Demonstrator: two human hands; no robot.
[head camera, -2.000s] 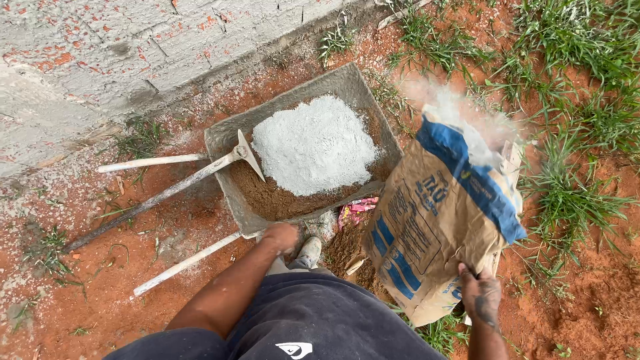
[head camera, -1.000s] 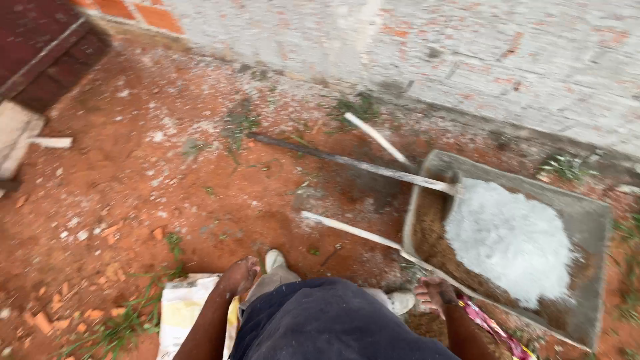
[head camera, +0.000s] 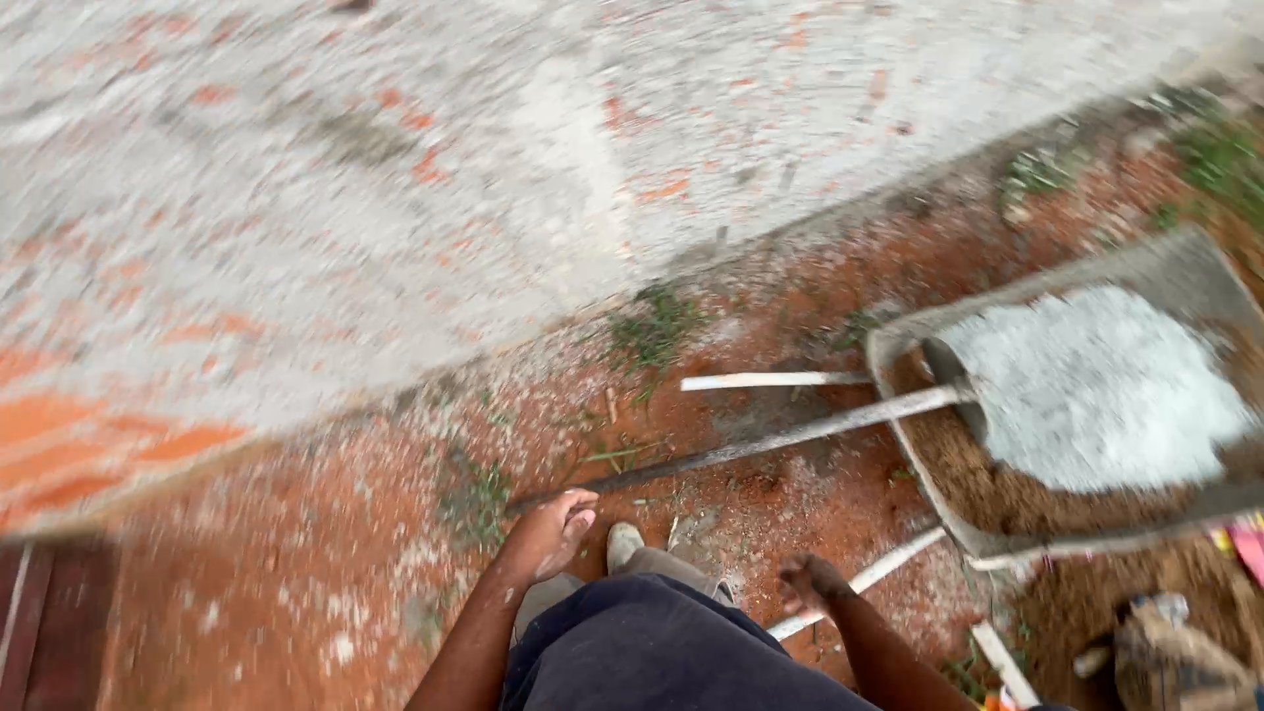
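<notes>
My left hand (head camera: 549, 533) is half curled close to the far end of the long hoe handle (head camera: 770, 444); nothing shows in its fingers. The hoe's metal blade (head camera: 953, 390) rests in the wheelbarrow tray (head camera: 1062, 548), against a heap of white powder (head camera: 1096, 385) lying on brown sand (head camera: 1017, 499). Two pale wheelbarrow handles, an upper one (head camera: 760, 379) and a lower one (head camera: 904, 558), stick out to the left. My right hand (head camera: 812, 585) is over or beside the lower handle, fingers apart; whether it touches the handle I cannot tell.
A rough whitewashed brick wall (head camera: 494, 197) runs across the top. Reddish soil with grass tufts (head camera: 657, 326) lies below it. At the bottom right are a sand pile (head camera: 1076, 602), a pale wooden strip (head camera: 1002, 662) and a dirty, crumpled item. A dark red object (head camera: 59, 622) is at the lower left.
Two seconds ago my right hand held a paper sack beside the wheelbarrow; it no longer holds it. My left hand has moved from near the tray to the hoe handle's end. The view has swung left.
</notes>
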